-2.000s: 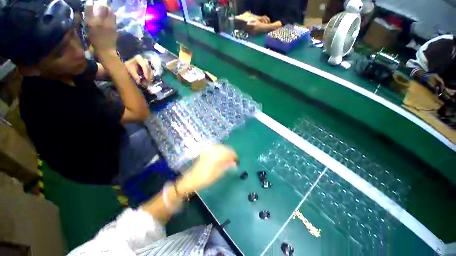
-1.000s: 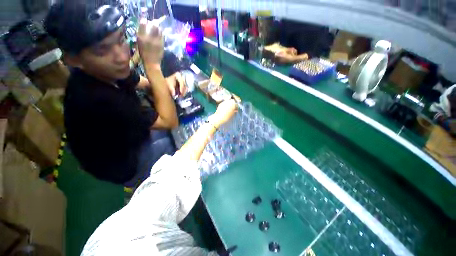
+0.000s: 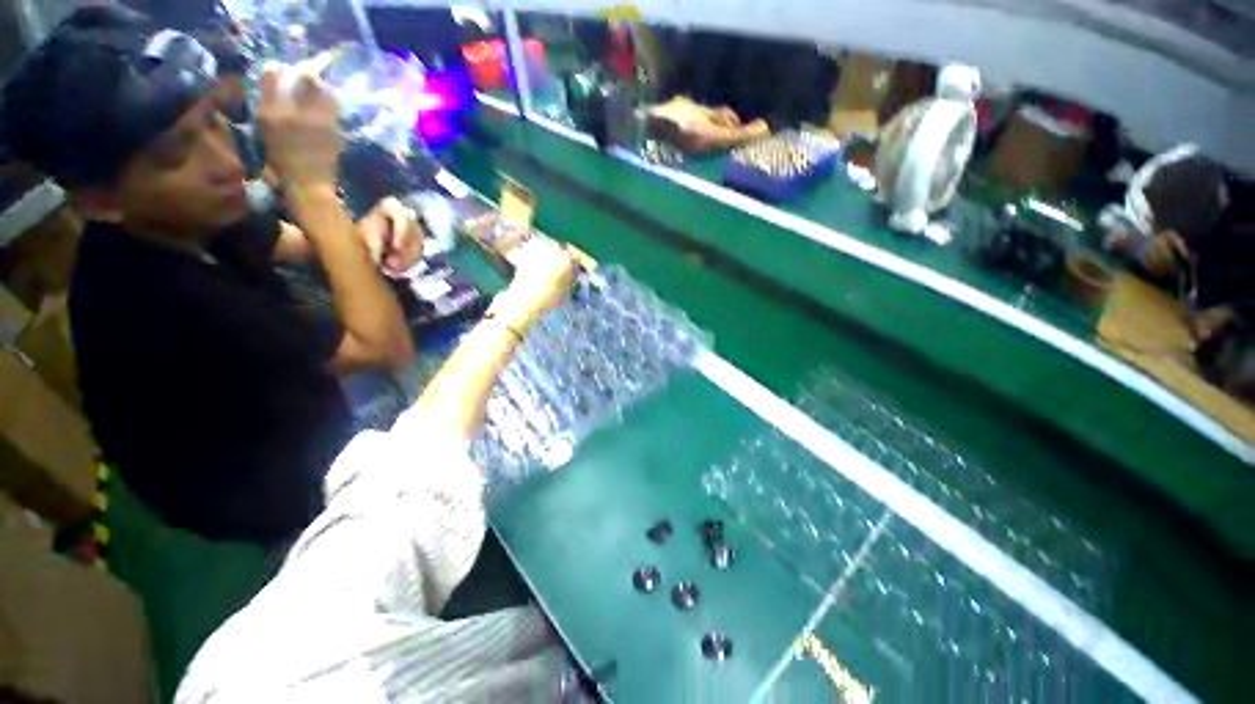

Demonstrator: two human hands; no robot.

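Observation:
My left hand [image 3: 541, 275] is stretched out over the far end of a clear blister tray [image 3: 606, 351], beside a small open cardboard box [image 3: 507, 220]. Its fingers are small and blurred, so I cannot tell whether they hold anything. My right hand is not in view. Several small round black housings [image 3: 685, 596] lie loose on the green bench top [image 3: 592, 481]. A small pile of gold-coloured pieces [image 3: 834, 671] lies beside the thin white line. A second clear blister tray [image 3: 936, 550] lies to the right, across the thick white line.
A person in black [image 3: 193, 371] sits at the left with raised hands near the bench. A green belt [image 3: 771, 310] runs behind the trays. Beyond it are a blue tray of small parts [image 3: 782, 162], a white fan [image 3: 929, 151] and another person's arm [image 3: 1170, 255].
My left hand has moved from above the near bench, by the black housings, to the far end of the blister tray near the cardboard box. The camera view has also shifted.

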